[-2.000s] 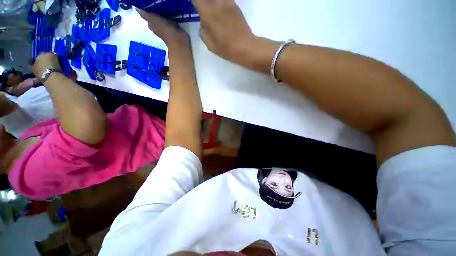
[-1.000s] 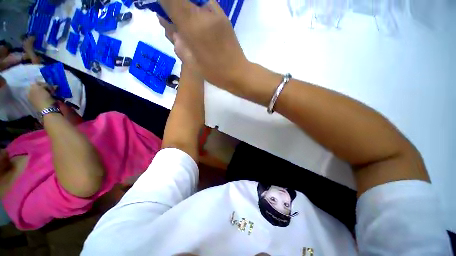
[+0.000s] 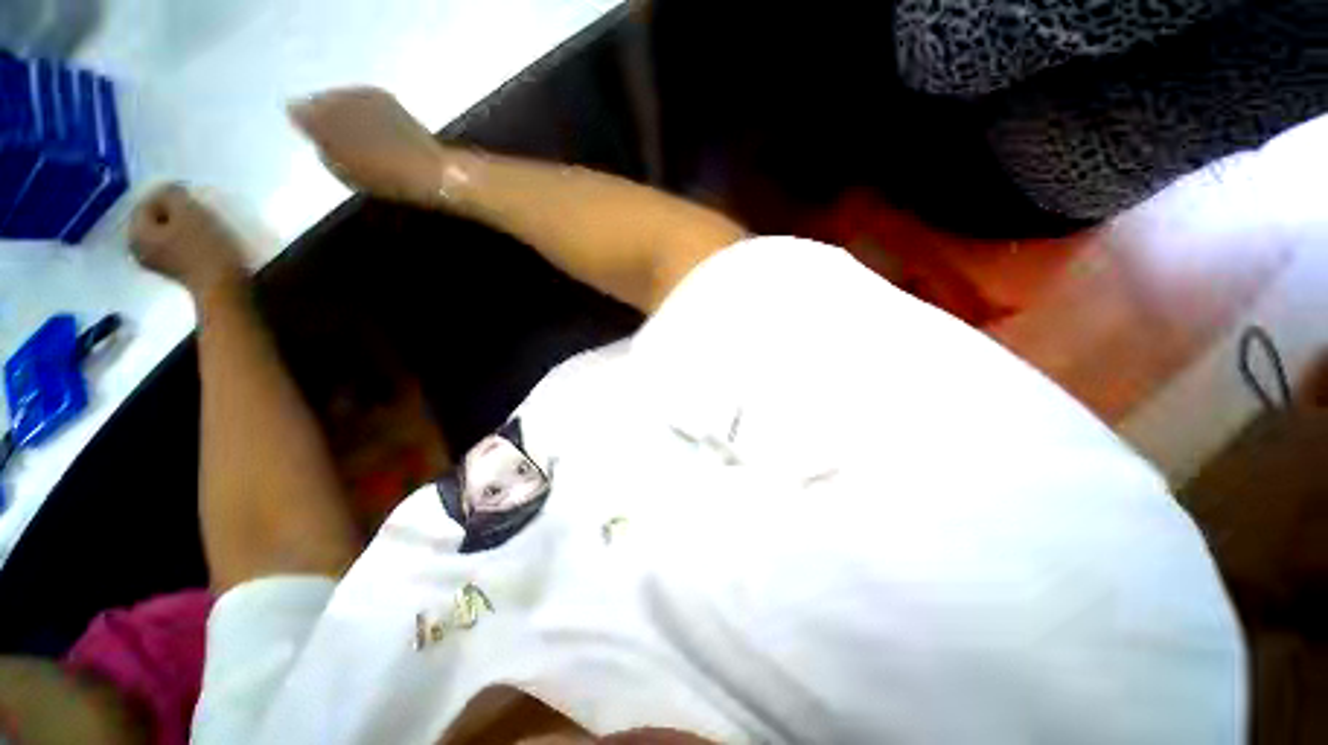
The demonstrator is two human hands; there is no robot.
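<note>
My left hand is at the table's near edge on the left, with fingers curled into a loose fist; I see nothing in it. My right hand, with a bracelet at the wrist, is over the white table near its edge. Its fingers point left and are blurred, and I cannot tell how far they are closed; nothing shows in it. A stack of blue cards stands beyond my left hand, not touching it. A blue card with a black plug lies on the table below the stack.
A person's pink sleeve is at the lower left, close to my left arm. Dark patterned cloth is at the upper right. A red-orange object shows beneath it. The table's dark edge curves past my hands.
The view has swung round to the right. Both hands have come away from the blue cards they were at and are now apart at the table's edge. The stack now stands free.
</note>
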